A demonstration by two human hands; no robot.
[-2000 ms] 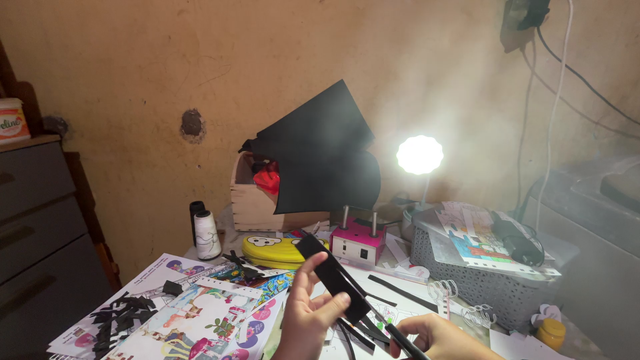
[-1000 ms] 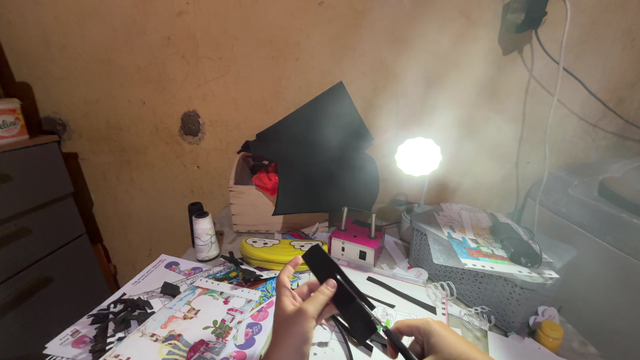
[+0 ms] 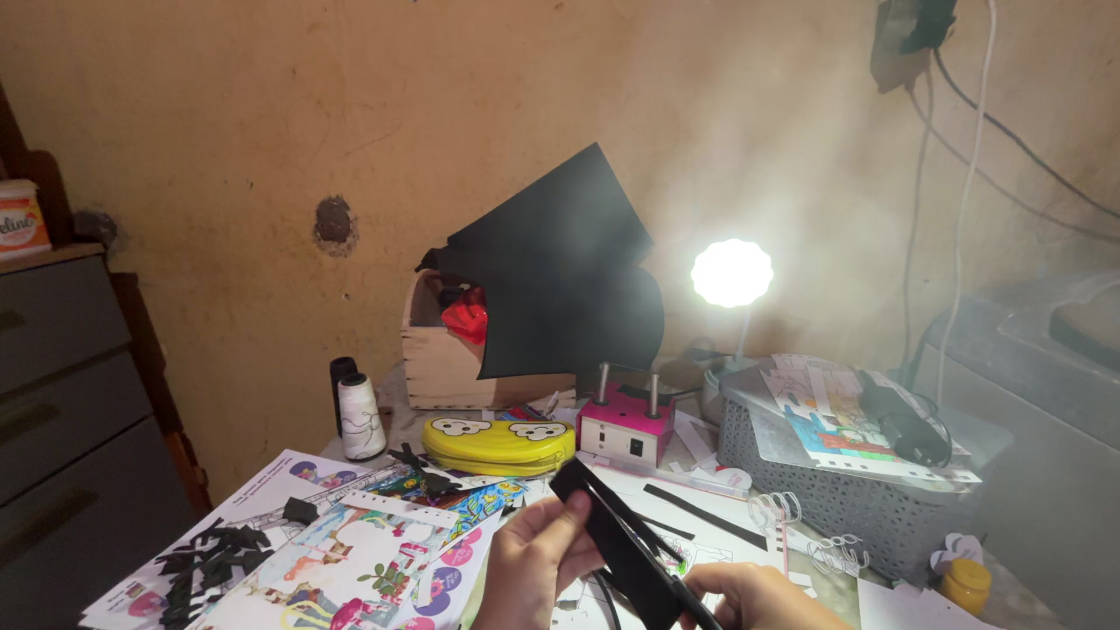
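Observation:
My left hand [image 3: 547, 556] pinches a black strip of sheet material [image 3: 612, 547] near its upper end, thumb on top. In my right hand [image 3: 752, 595] are dark-handled scissors [image 3: 687, 591], whose blades lie along the strip's right side. Narrow black strips [image 3: 704, 516] rest on the white papers behind my hands. A pile of small black scraps [image 3: 206, 569] lies on printed sheets at the left. A large cut black sheet [image 3: 569, 306] leans on a wooden box [image 3: 442, 363] at the back.
Behind my hands stand a yellow pencil case [image 3: 499, 446] and a pink-and-white device with two metal posts [image 3: 626, 424]. A white thread cone [image 3: 360, 420] is at the left. At the right are a lit lamp [image 3: 732, 273], a grey basket [image 3: 814, 499] and a small yellow jar [image 3: 965, 586].
The black strip in my left hand has shifted and tilted between the frames, with the scissors staying near its lower right side.

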